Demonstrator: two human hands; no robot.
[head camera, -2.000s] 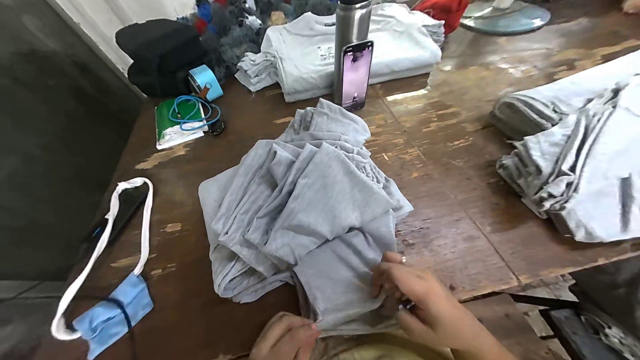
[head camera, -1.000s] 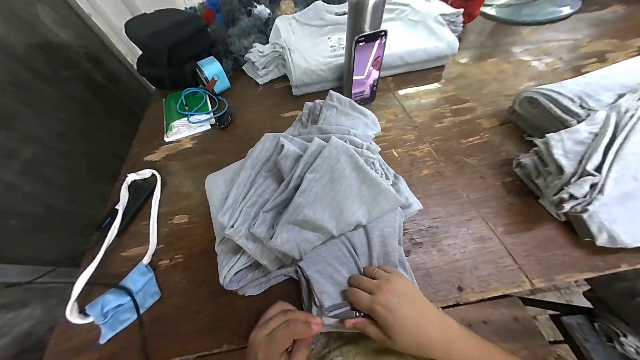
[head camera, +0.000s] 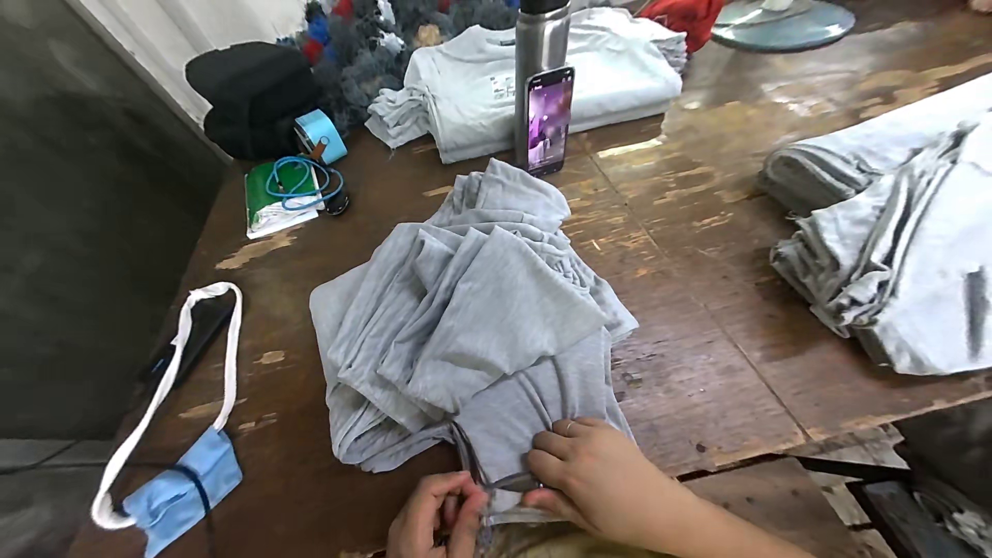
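Note:
A heap of grey knit fabric pieces (head camera: 504, 310) lies at the middle of the wooden table, reaching its near edge. At the heap's lower end, my left hand (head camera: 440, 515) pinches the fabric edge beside a thin dark strip or seam. My right hand (head camera: 585, 477), with a ring on one finger, grips the lower grey piece just to the right, its fingers curled over the cloth. A small dark object shows partly under the right fingers; what it is cannot be told.
Behind stand a steel bottle (head camera: 541, 46) and a phone (head camera: 549, 120), before folded light shirts (head camera: 620, 70). Light grey garments (head camera: 930, 256) are stacked at right. At left lie a blue mask (head camera: 190, 484) with a white loop, a green packet (head camera: 271, 194), a blue tape roll (head camera: 320, 136) and black cloth (head camera: 252, 97).
Both hands stay at the lower end of the heap. My right hand has moved closer to my left since the earliest frame, with its fingers curled over the cloth.

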